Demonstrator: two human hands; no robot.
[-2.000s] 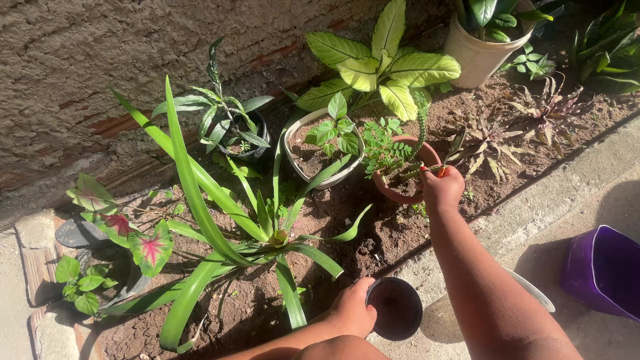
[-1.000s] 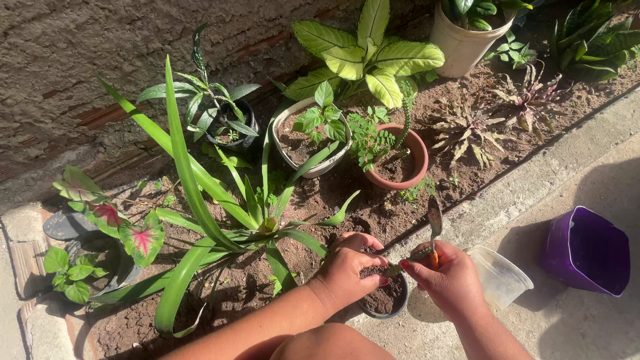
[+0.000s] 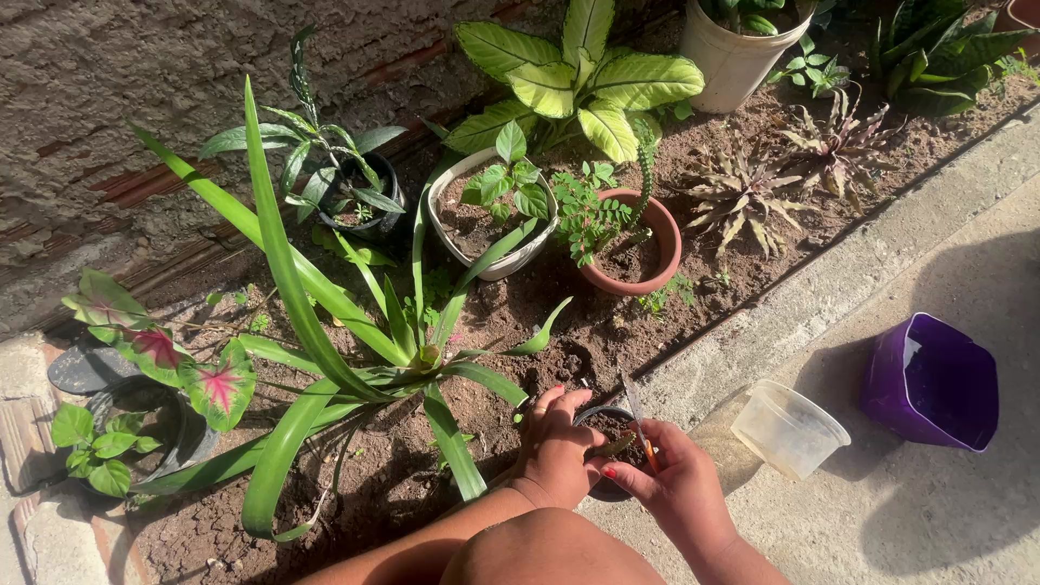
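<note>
A small dark pot of soil (image 3: 605, 421) stands at the bed's edge, between my hands. My left hand (image 3: 556, 447) lies over its left side, fingers at the rim and thumb by a small greenish-brown cutting (image 3: 615, 445) on the soil. My right hand (image 3: 670, 479) is at the pot's right side, gripping a small tool with an orange handle (image 3: 649, 452), its metal blade pointing up and away. The right thumb and fingers are also near the cutting; whether they pinch it cannot be told. Beyond is a terracotta pot (image 3: 630, 288) with leafy stems.
A clear plastic tub (image 3: 788, 431) and a purple pot (image 3: 930, 382) stand on the concrete at right. A concrete curb (image 3: 756, 325) borders the soil bed. A long-leaved plant (image 3: 422, 361) spreads at left; a white pot (image 3: 496, 268) stands behind it, near the rough wall (image 3: 162, 97).
My right hand has come from the terracotta pot to the small dark pot. My left hand, earlier at that pot's side, now reaches over its rim. The tool remains in my right hand.
</note>
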